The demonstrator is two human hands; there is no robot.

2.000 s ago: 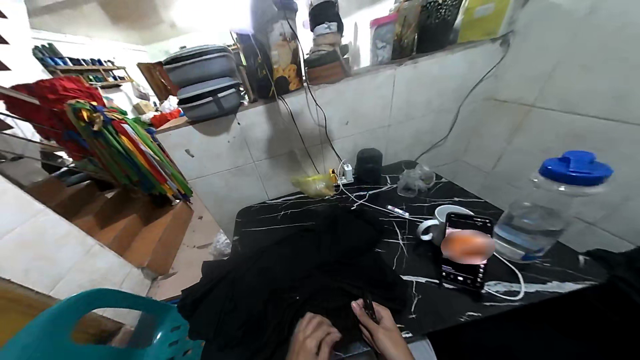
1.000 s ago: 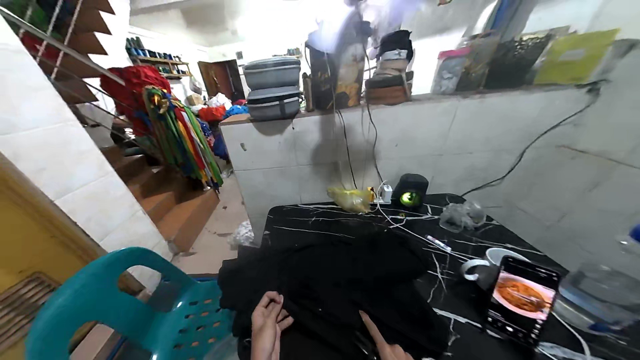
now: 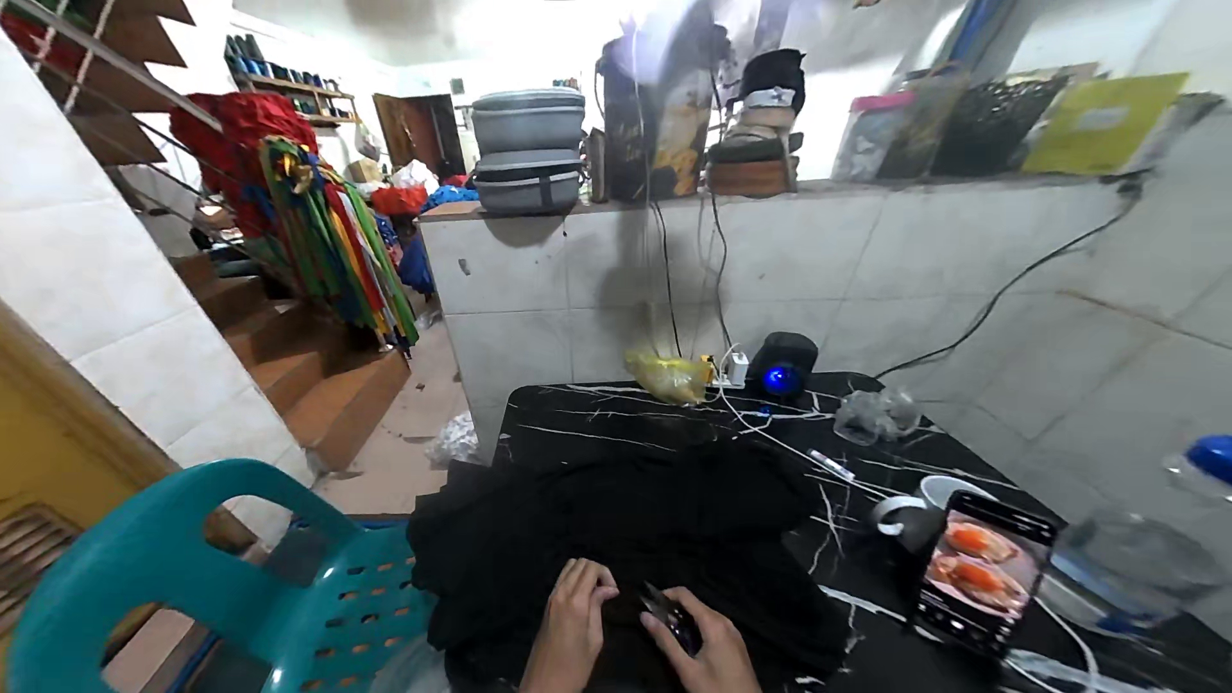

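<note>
Black cloth (image 3: 616, 510) lies bunched over the near part of the black marble-patterned table (image 3: 577, 423). My right hand (image 3: 707, 640) is closed around a small dark tool with a pointed metal tip (image 3: 674, 616), perhaps thread snips; its exact kind is hard to tell. To its left, my left hand (image 3: 575, 616) rests at the cloth with thumb and fingertips nearly together. Whether a bit of cloth or thread is between those fingertips cannot be seen.
A lit smartphone (image 3: 984, 575) leans by a white mug (image 3: 929, 500), with a blue-capped plastic bottle (image 3: 1136, 558) at far right. Behind are a speaker (image 3: 782, 366), a yellow plastic bag (image 3: 669, 375) and a charging cable (image 3: 770, 438). A teal plastic chair (image 3: 221, 568) stands at left.
The view has swung right and back between frames. My left hand's fingers, spread a second ago, are now drawn together. The speaker's light has turned from green to blue, and the phone's picture has changed.
</note>
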